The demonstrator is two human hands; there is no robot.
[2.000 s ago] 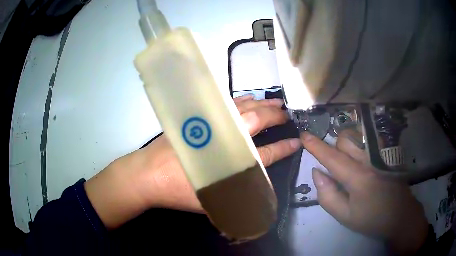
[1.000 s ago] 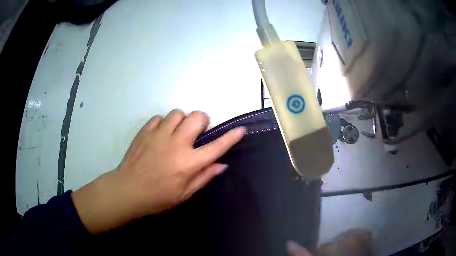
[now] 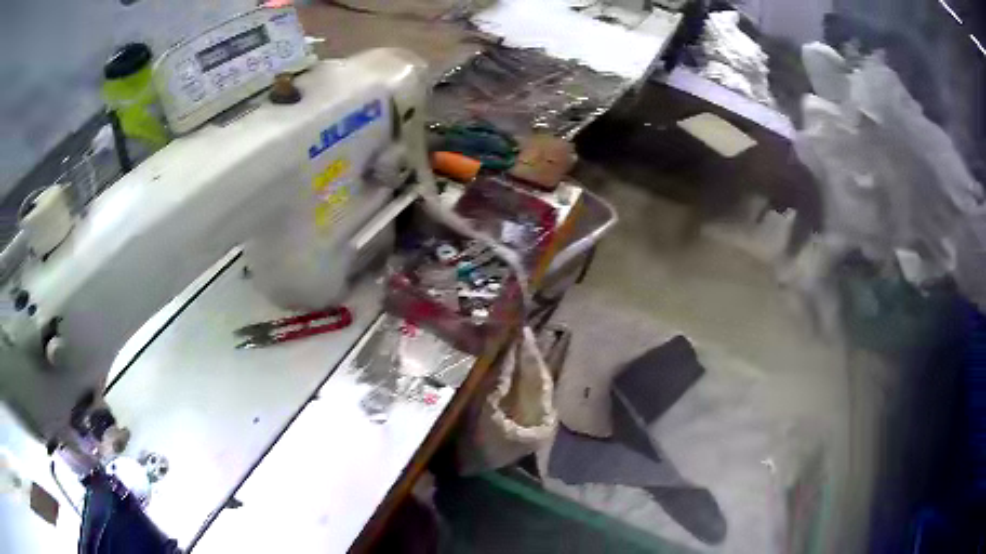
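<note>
No hand shows in the picture. The cream-white sewing machine [image 3: 260, 184] with blue brand letters stands at the left. A piece of dark cloth [image 3: 119, 522] lies by its needle area at the lower left, cut off by the bottom edge. Red-handled thread snips [image 3: 294, 327] lie on the white machine table [image 3: 216, 417], right of the needle area. Grey cloth pieces [image 3: 660, 395] lie in a pale-lined, green-edged bin [image 3: 562, 519] at the lower right.
A red tray [image 3: 443, 298] with small metal parts sits at the table's right edge. A cloth bag [image 3: 524, 395] hangs below it. A control panel [image 3: 232, 54] and green bottle [image 3: 132, 92] are at the upper left. Whitish plastic-like material [image 3: 881, 152] is heaped at the right.
The view has swung right, from the needle area to the table's end and the bin. Both hands have left the picture. The lamp is out of view; the dark cloth shows only at the lower left.
</note>
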